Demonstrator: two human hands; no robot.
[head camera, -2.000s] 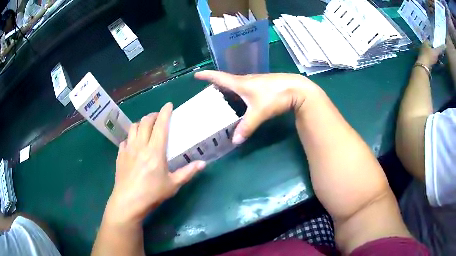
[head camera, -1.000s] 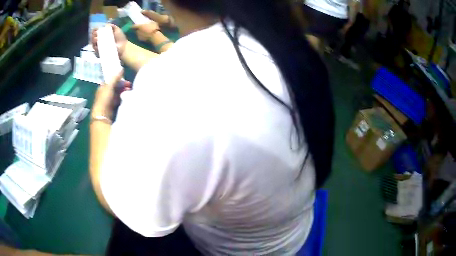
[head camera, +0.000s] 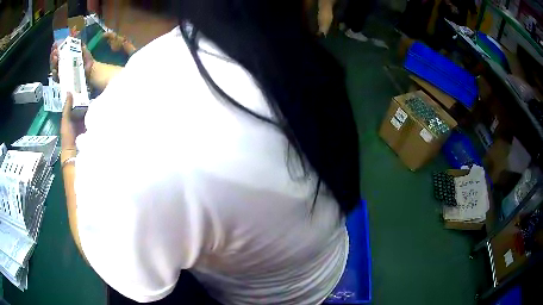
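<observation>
Neither of my hands is in the picture. A loose pile of white carton blanks (head camera: 21, 190) lies on the green bench (head camera: 59, 256) at the left edge. A neighbour in a white T-shirt fills the middle and holds a long white product box (head camera: 74, 71) upright in both hands at the upper left. Part of a light-blue and brown open box (head camera: 62, 31) shows behind that box. A white carton (head camera: 28, 93) lies near the dark belt at the left.
On the green floor at the right stand an open brown corrugated box (head camera: 411, 134), a tilted blue tote (head camera: 442, 72) and a smaller box with a white sheet (head camera: 472, 195). Another blue tote (head camera: 358, 256) is beside the neighbour. Metal racks line the right edge.
The view has swung right, away from my bench spot. My hands and the carton blanks between them have left the picture. The neighbour and pile now sit further left, with more floor showing.
</observation>
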